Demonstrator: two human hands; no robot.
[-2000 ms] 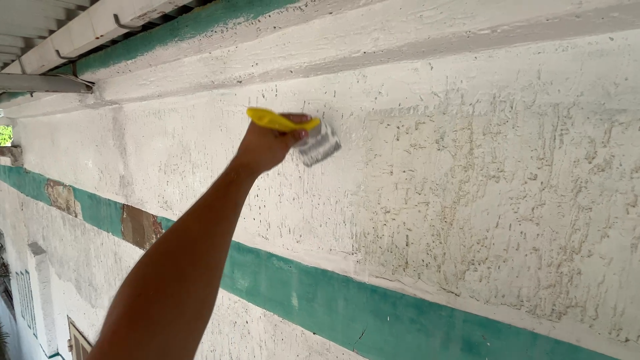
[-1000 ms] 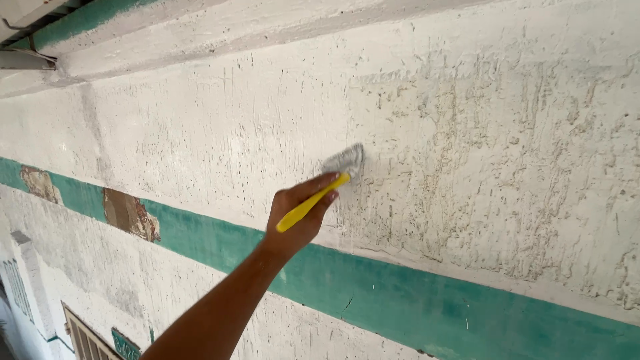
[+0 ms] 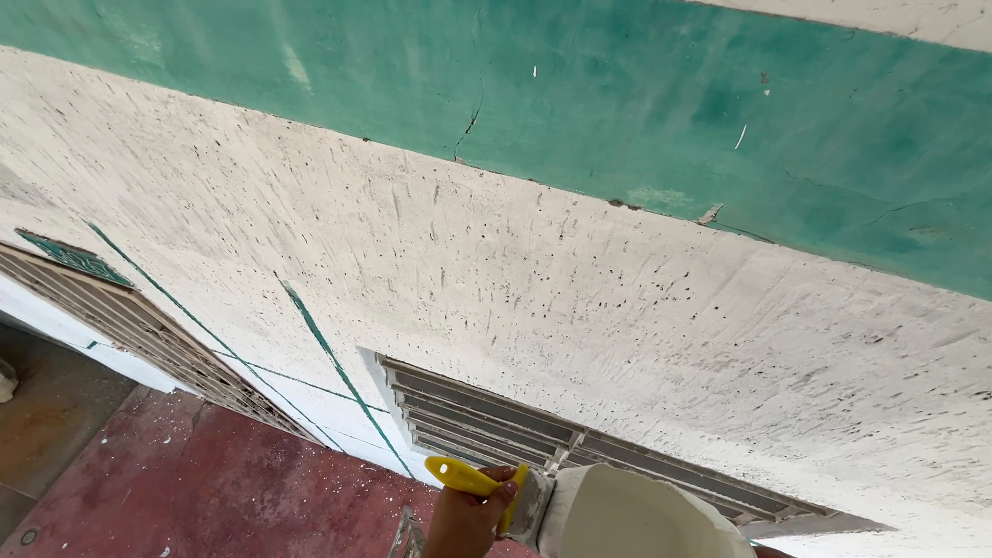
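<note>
My left hand (image 3: 473,515), at the bottom centre of the head view, grips a flat paintbrush (image 3: 465,474) with a yellow plastic handle. The brush head points right and meets the left rim of a paint container (image 3: 566,504); its bristles are mostly hidden. Pale off-white paint (image 3: 647,515) shows inside the container, whose lower part is out of frame. Only a sliver of my right hand (image 3: 767,552) shows at the container's right side, so its grip cannot be made out. Behind them rises a rough white wall (image 3: 496,256) with a cracked green band (image 3: 589,116).
A louvred window (image 3: 496,418) is set in the wall just behind the container. Further left are a barred opening (image 3: 155,333) and thin green lines on the wall. Far below lies a red floor (image 3: 232,480) spattered with white. A whitish object (image 3: 407,535) stands beside my left wrist.
My left hand has brought the brush from the upper wall down to the paint container, which has come into view. The view has tilted strongly downward.
</note>
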